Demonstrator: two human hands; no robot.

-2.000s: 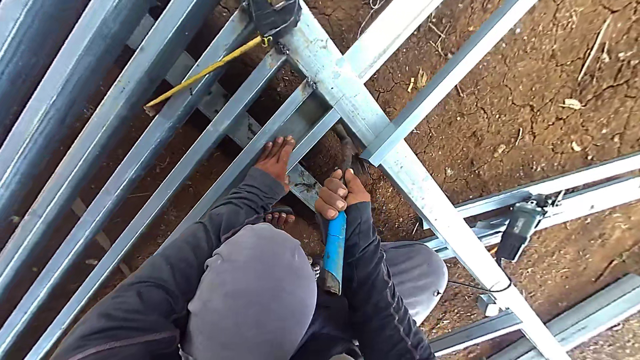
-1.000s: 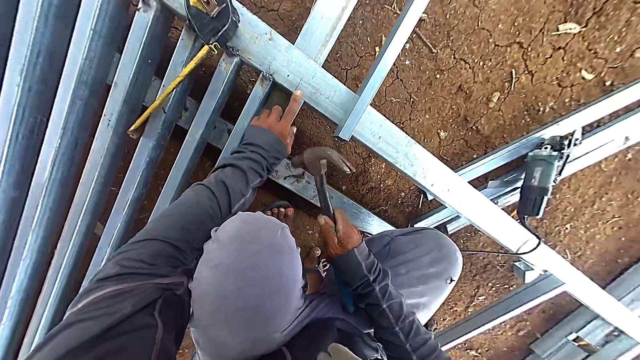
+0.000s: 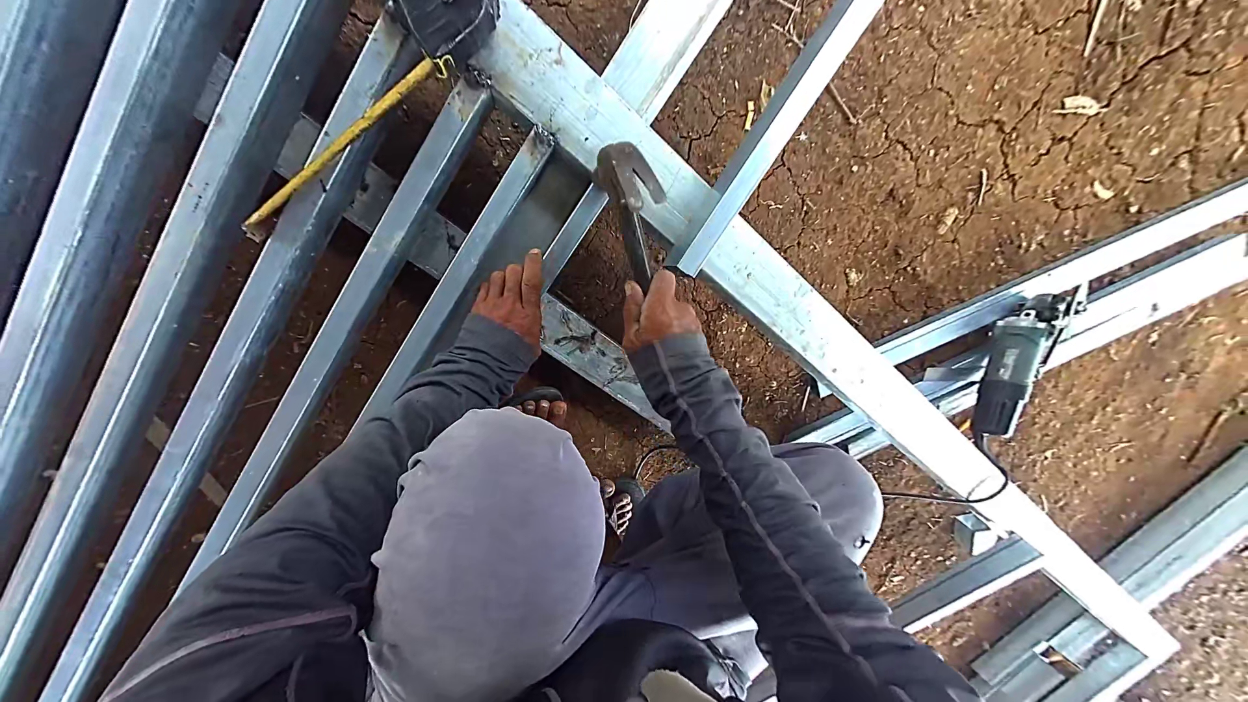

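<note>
My right hand [image 3: 661, 314] is closed around the handle of a claw hammer [image 3: 632, 175], whose head lies over the long diagonal galvanized steel beam [image 3: 780, 292]. To its left, my left hand [image 3: 513, 300] rests on a steel bar [image 3: 468, 283] of the frame, fingers pointing up toward the beam, with a narrower steel piece [image 3: 575, 234] beside the fingertips. Slanting bars meet the beam at their upper ends. Whether the hammer face touches the metal cannot be told.
An angle grinder [image 3: 1014, 370] with a black cord lies on steel channels at the right. A yellow-handled tool [image 3: 341, 146] rests across the bars at upper left, near a black object [image 3: 444, 24]. Another steel bar [image 3: 770, 136] crosses the beam. Cracked soil lies beneath.
The hammer, low beside the knee and off the beam a second ago, has moved up to the beam with my right hand. My left hand has moved down from the beam's edge onto the bar.
</note>
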